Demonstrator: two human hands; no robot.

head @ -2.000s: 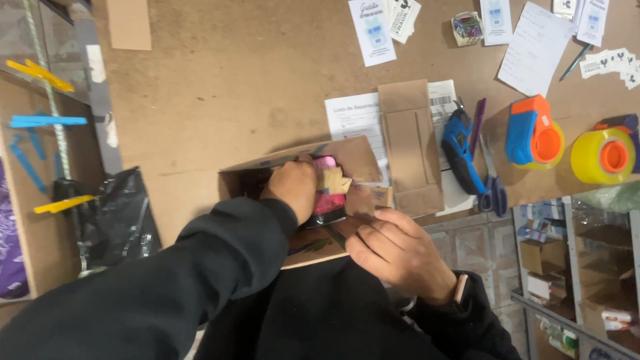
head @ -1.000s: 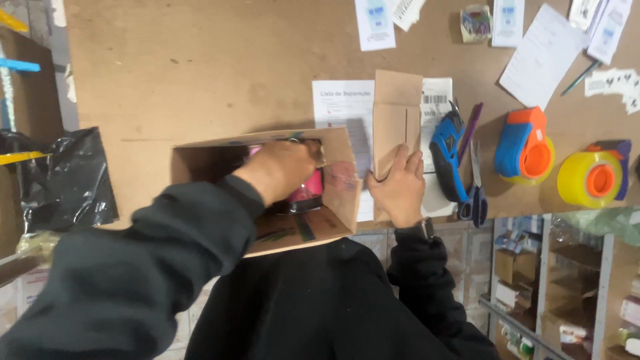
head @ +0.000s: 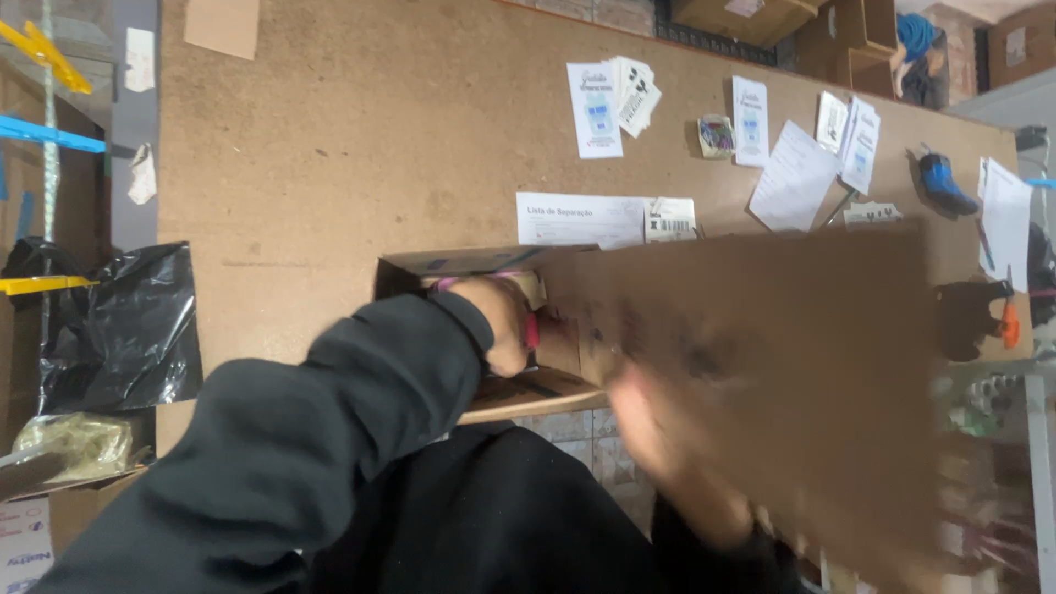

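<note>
An open cardboard box (head: 528, 400) rests at the front edge of the table. My left hand (head: 499, 326) reaches down into it, over a pink item (head: 532, 328) and a tan piece of cardboard (head: 528, 289); its fingers are mostly hidden, so its grip cannot be told. At the right, a large cardboard sheet (head: 792, 355), blurred by motion, is raised over the table. My right hand (head: 648, 412), also blurred, holds it near its left edge, beside the box.
Behind the box lie a printed sheet (head: 577, 216) and a label (head: 670, 216). Leaflets (head: 596, 111) and a small container of clips (head: 715, 136) sit farther back. A black plastic bag (head: 124, 330) hangs over the table's left side.
My right hand has left the folded cardboard on the table, and the large sheet has come into view, covering where the cutter, scissors and tape dispensers were. My left hand stays in the box.
</note>
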